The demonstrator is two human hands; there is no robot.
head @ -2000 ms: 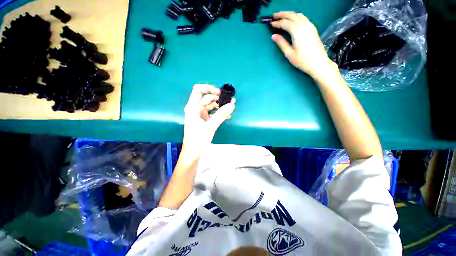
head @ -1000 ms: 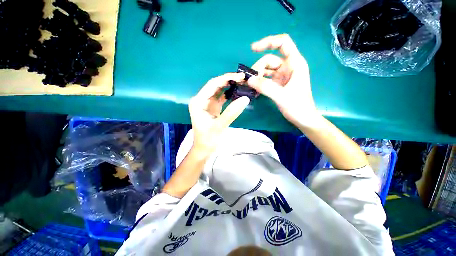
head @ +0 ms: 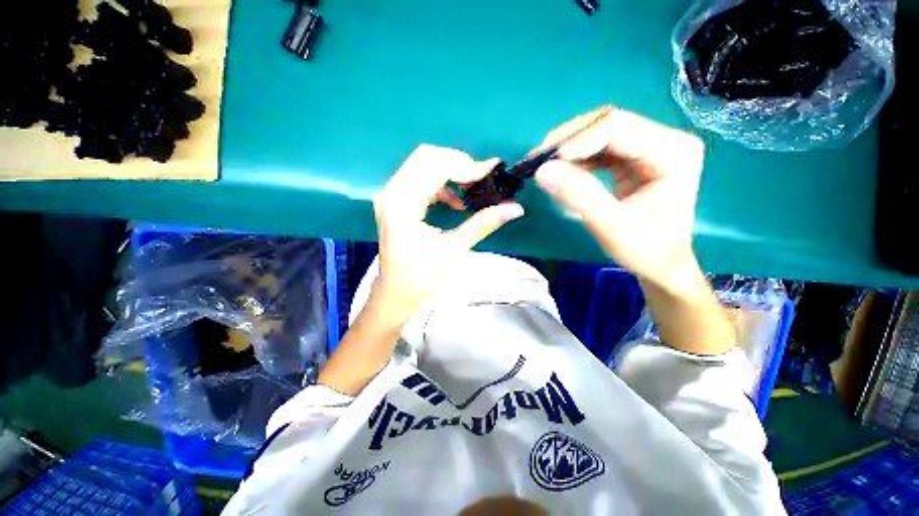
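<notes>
My left hand [head: 428, 217] grips a knobbly black body part [head: 492, 188] between thumb and fingers, above the near edge of the green bench. My right hand [head: 635, 186] pinches a thin dark sleeve [head: 534, 161] between thumb and index finger. The sleeve's left end meets the body part at a slant. Whether it is seated inside or only touches cannot be told. Both hands are bare and fully in view.
Black body parts [head: 131, 86] lie piled on the tan board [head: 210, 121] at left. A loose sleeve [head: 302, 32] lies at the far side. The clear bag [head: 776, 116] of black pieces is at right. Below the bench are a left crate [head: 336, 302] with film and a right crate [head: 774, 353].
My right hand moved from the far pile to the body part, bringing a black piece. It has since shifted right and its piece now slants. The view has moved nearer to my lap.
</notes>
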